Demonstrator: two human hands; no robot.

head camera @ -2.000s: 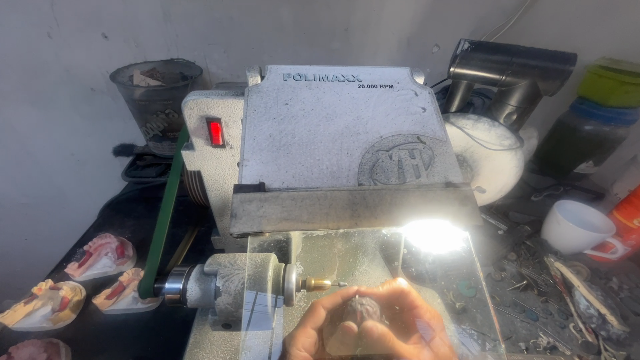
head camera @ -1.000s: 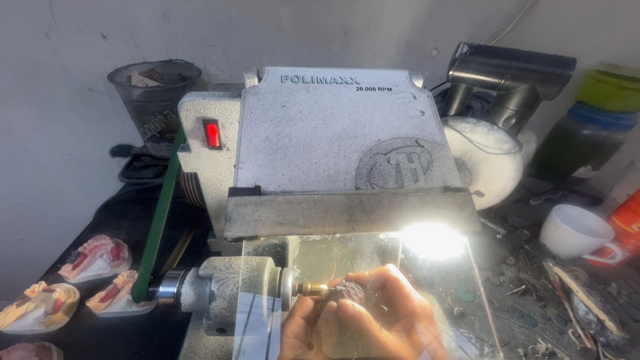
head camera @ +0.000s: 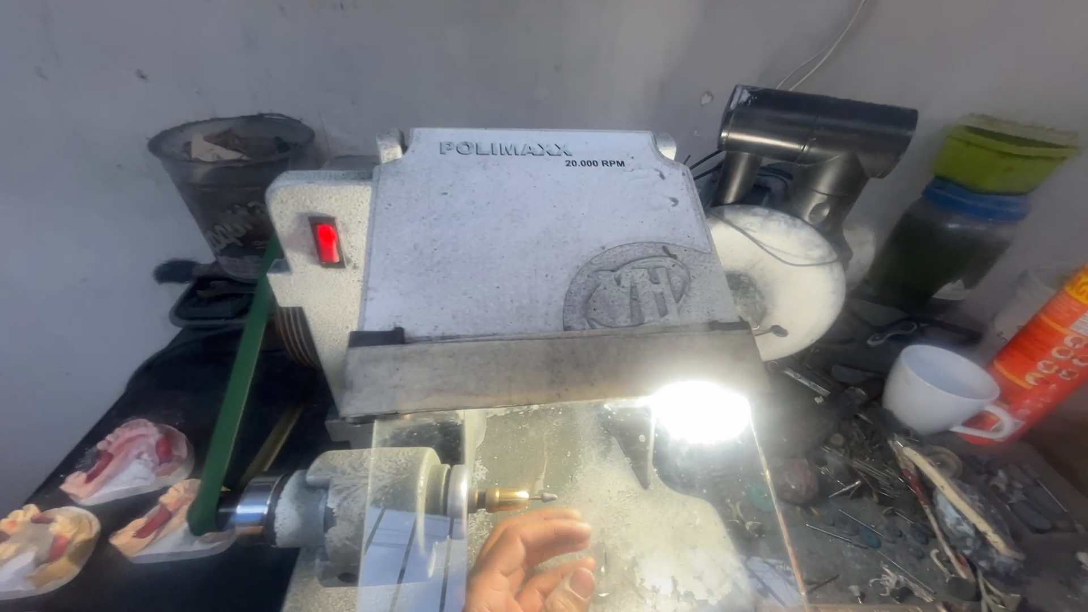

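A bench polishing lathe [head camera: 544,238] stands at the centre with its red switch lit. From its spindle housing [head camera: 365,493] a brass chuck [head camera: 503,498] points right and carries a small grey bur [head camera: 548,496]. Just below the bur, seen through the clear shield [head camera: 680,510], is my left hand [head camera: 531,561], fingers curled and apart, with nothing visible in it. My right hand is out of view. The small dark piece seen earlier in the hands is not visible.
Dental models [head camera: 127,459] lie at the left beside the green drive belt [head camera: 234,391]. At the right are a white cup [head camera: 939,387], an orange container [head camera: 1041,357] and scattered burs and tools [head camera: 858,510]. A dark bucket [head camera: 234,187] stands behind, left. A bright light glares on the shield.
Both hands were together at the bur around a small dark piece. My right hand has left the view, and my left hand has opened below the bur.
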